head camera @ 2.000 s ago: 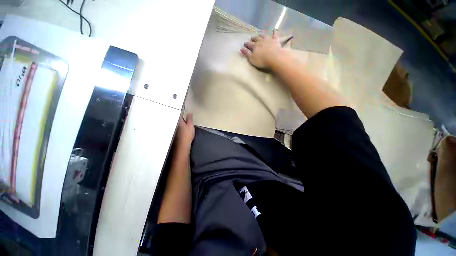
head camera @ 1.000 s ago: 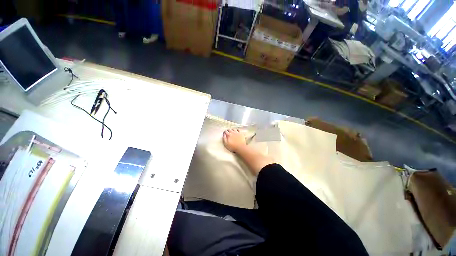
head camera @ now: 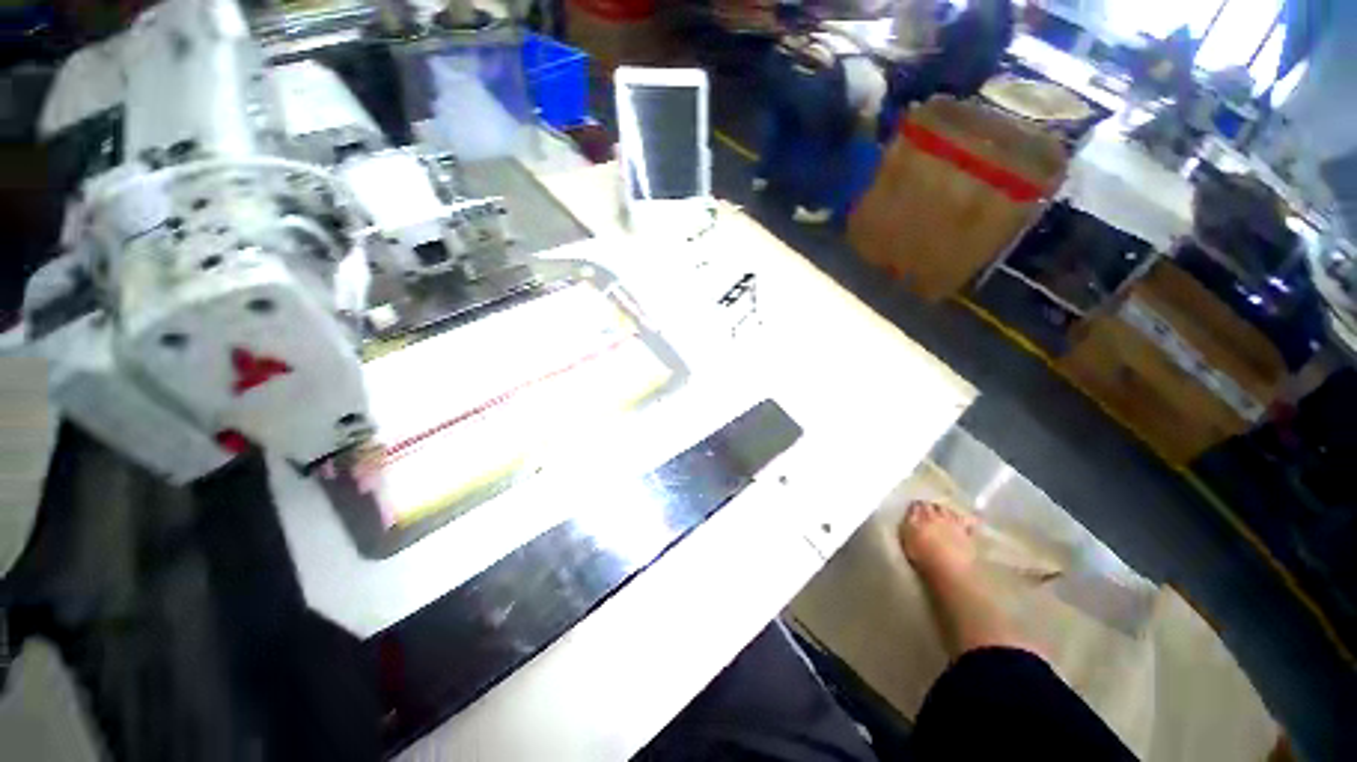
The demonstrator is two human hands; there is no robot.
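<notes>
My right hand [head camera: 944,545] lies on the beige panels [head camera: 878,596] to the right of the white table, fingers towards the far edge. A thin dark pointed thing [head camera: 1042,575] shows beside the hand; whether the hand holds it is not clear. A grey patch [head camera: 1119,599] lies on the beige sheets to the right of the hand. My left hand is out of the picture.
The sewing machine head [head camera: 223,328] stands at the left over a white template [head camera: 521,395] with red and yellow strips. A glossy black plate [head camera: 581,558] runs along the table front. A control panel [head camera: 664,137], cardboard boxes [head camera: 953,186] and people are beyond.
The view has swung left, bringing the machine head in. My right hand stays on the beige panels. My left hand, seen at the table edge two seconds ago, is out of view.
</notes>
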